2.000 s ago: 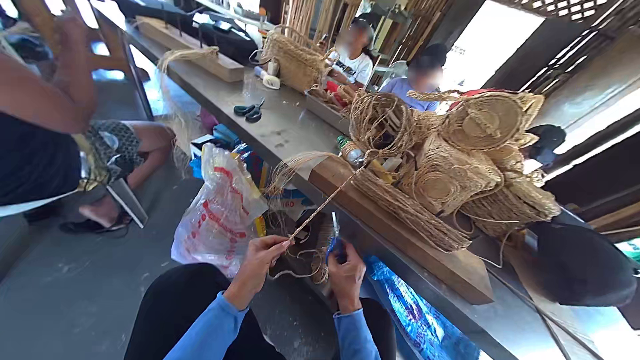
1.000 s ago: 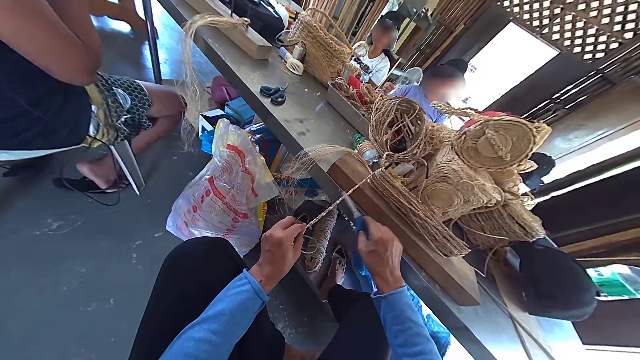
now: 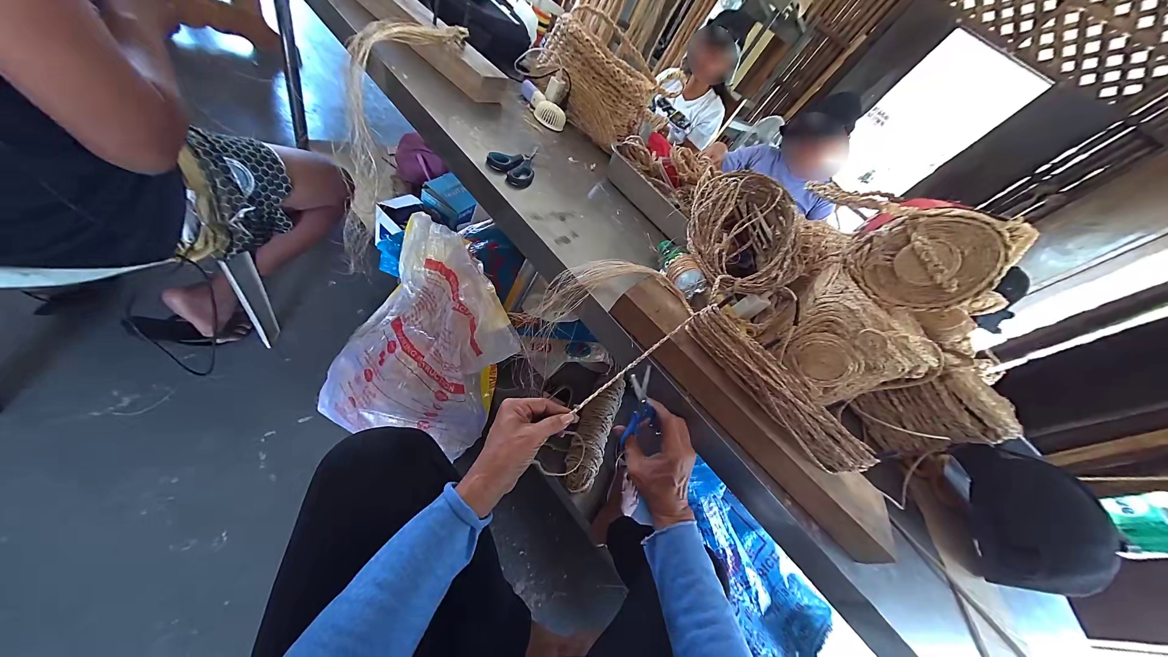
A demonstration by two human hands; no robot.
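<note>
My left hand (image 3: 522, 447) pinches the near end of a twisted natural-fibre cord (image 3: 639, 359), which runs taut up to the bundle on the table. Just right of it, my right hand (image 3: 662, 461) holds blue-handled scissors (image 3: 641, 415), their blades pointing up beside the cord and apart from it. Below the cord, a wound hank of cord (image 3: 595, 438) lies between my hands. Braided fibre strands (image 3: 776, 388) lie along a wooden plank (image 3: 744, 424) at the table edge. Loose pale fibres (image 3: 593, 281) hang over the plank's left end.
Woven fibre baskets (image 3: 844, 333) are piled on the metal table (image 3: 566, 214). Black-handled scissors (image 3: 511, 168) lie farther left. A plastic bag (image 3: 415, 342) stands beside my knee. One person (image 3: 82, 173) sits at the left; two others are across the table. A black cap (image 3: 1040, 525) is at right.
My right hand and the scissors have moved back from the cord, where they were a second ago. My left hand still holds the cord's end.
</note>
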